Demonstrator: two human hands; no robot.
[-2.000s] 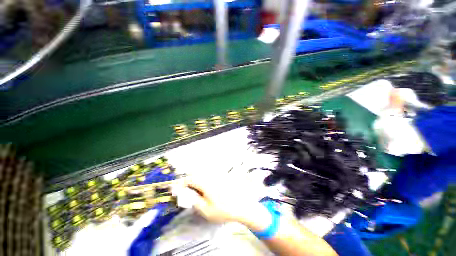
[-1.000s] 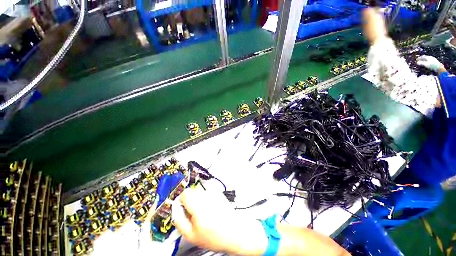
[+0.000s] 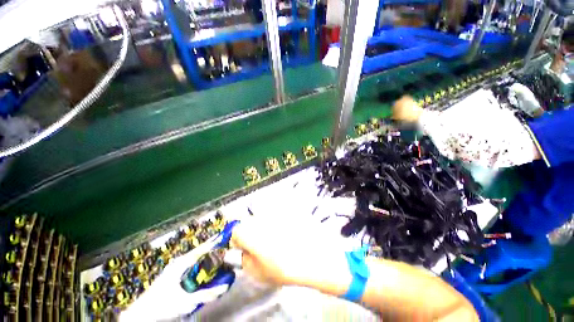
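My left hand [image 3: 170, 284], in a white glove with blue fingers, holds a small circuit board [image 3: 206, 270] with yellow and dark parts at the lower left of the picture. My right hand [image 3: 255, 255], with a blue wristband [image 3: 357, 273], is beside the blue fingertips of the glove. Its fingertips are partly hidden, and I cannot tell whether it grips anything. Groups of boards [image 3: 135, 264] lie on the white table behind my left hand.
A large black cable pile [image 3: 412, 198] lies right of my hands. Behind is the green conveyor belt [image 3: 157, 170] with a row of single boards [image 3: 289, 158] and a metal post [image 3: 347, 82]. Stacked board trays [image 3: 41, 270] stand far left. Another person's arm [image 3: 481, 132] reaches over the belt.
The black cable seen by my fingers is no longer visible there. My left hand has turned, showing the board against its palm. The other person's arm has swung left and down.
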